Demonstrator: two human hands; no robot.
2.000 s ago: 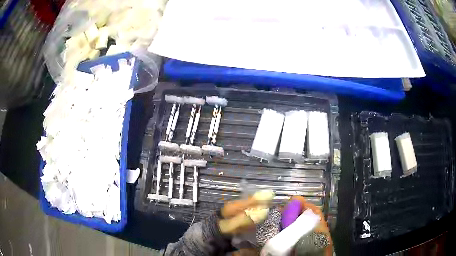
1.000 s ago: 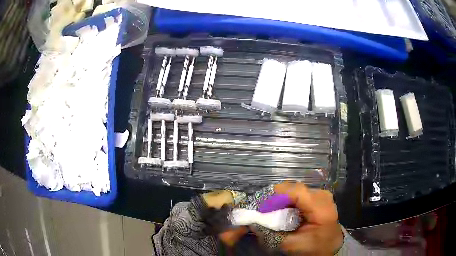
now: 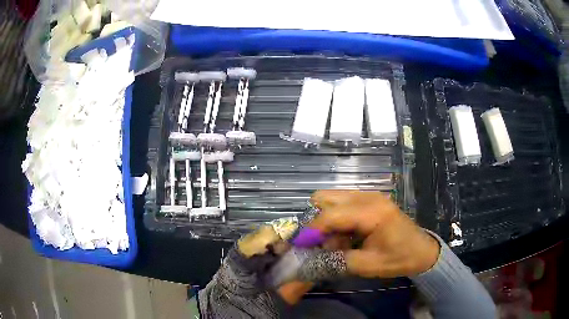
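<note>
My right hand (image 3: 374,237), with a purple finger cot (image 3: 308,237) and a grey knit glove part, reaches across over my left hand at the near edge of the clear ribbed tray (image 3: 299,168). My left hand (image 3: 261,246), in a grey fingerless glove with pale finger cots, is below and left of it. A blurred whitish piece (image 3: 284,269) is between the hands, partly hidden by fingers. In the tray, rod parts (image 3: 213,107) stand in two rows at left and three white blocks (image 3: 347,111) lie at upper right.
A blue bin (image 3: 129,156) heaped with white slips (image 3: 78,156) is at left, a clear tub (image 3: 37,47) with cream pieces behind it. A white sheet (image 3: 337,14) lies over a blue tray (image 3: 324,48) at the back. A smaller tray (image 3: 505,199) at right holds two blocks.
The view shifted. The white piece, plainly visible in my right hand before, is now mostly covered by my hands. My right hand has turned and moved over toward my left.
</note>
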